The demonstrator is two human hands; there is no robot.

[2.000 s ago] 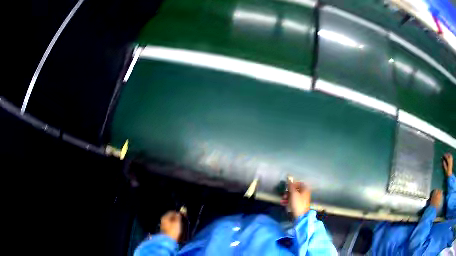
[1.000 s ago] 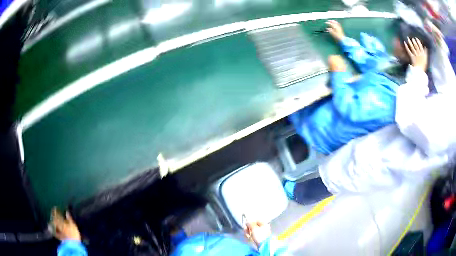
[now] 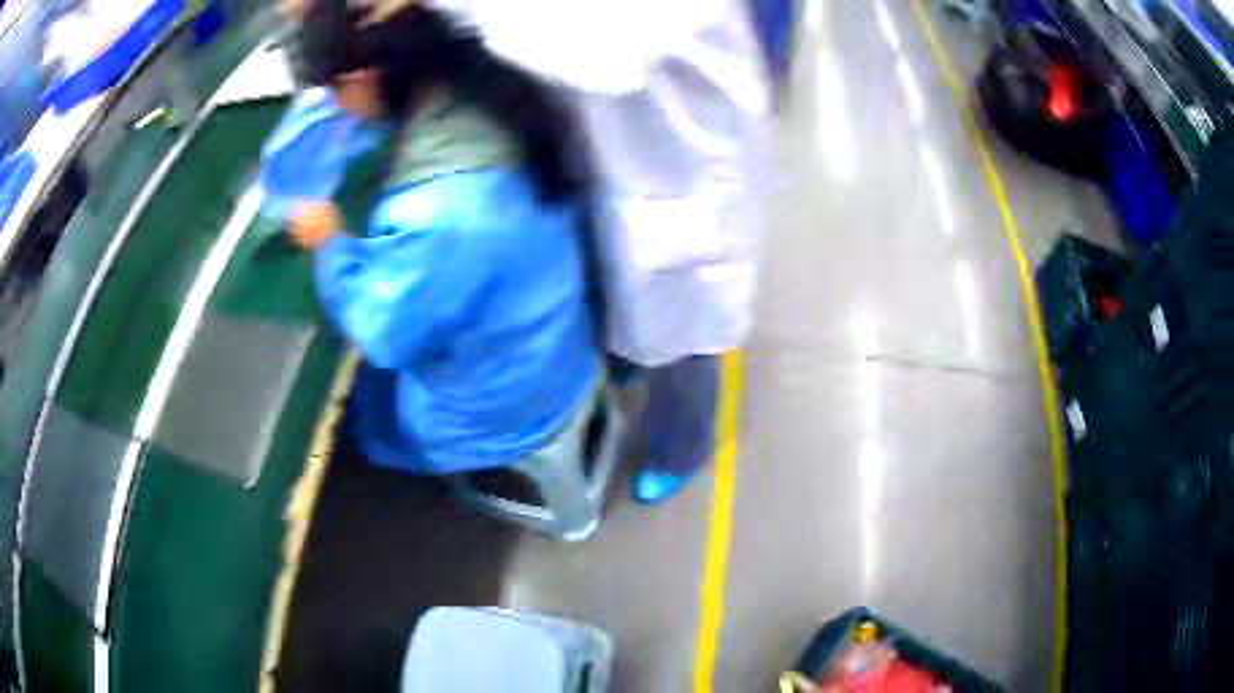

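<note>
Neither of my hands is in the picture. Nearest to me, a pale blue-grey plastic stool [image 3: 501,653] stands at the bottom, cut off by the edge. To its right, a dark green turnover crate [image 3: 972,673] holds red-orange things [image 3: 886,673] and a small yellow one. A small cream curved thing [image 3: 798,684], possibly the masking tape ring, shows at the bottom edge beside the crate; what holds it is out of view.
The green-topped bench [image 3: 190,562] runs up the left, with a grey blister tray [image 3: 233,393] on it. A person in a blue smock [image 3: 467,305] sits there; a person in white [image 3: 677,224] stands behind. Dark crates [image 3: 1150,460] line the right, past yellow floor lines [image 3: 720,542].
The view has swung right, from the bench to the aisle. Both my hands have left the picture. The crates and the crate of red-orange things have come into view.
</note>
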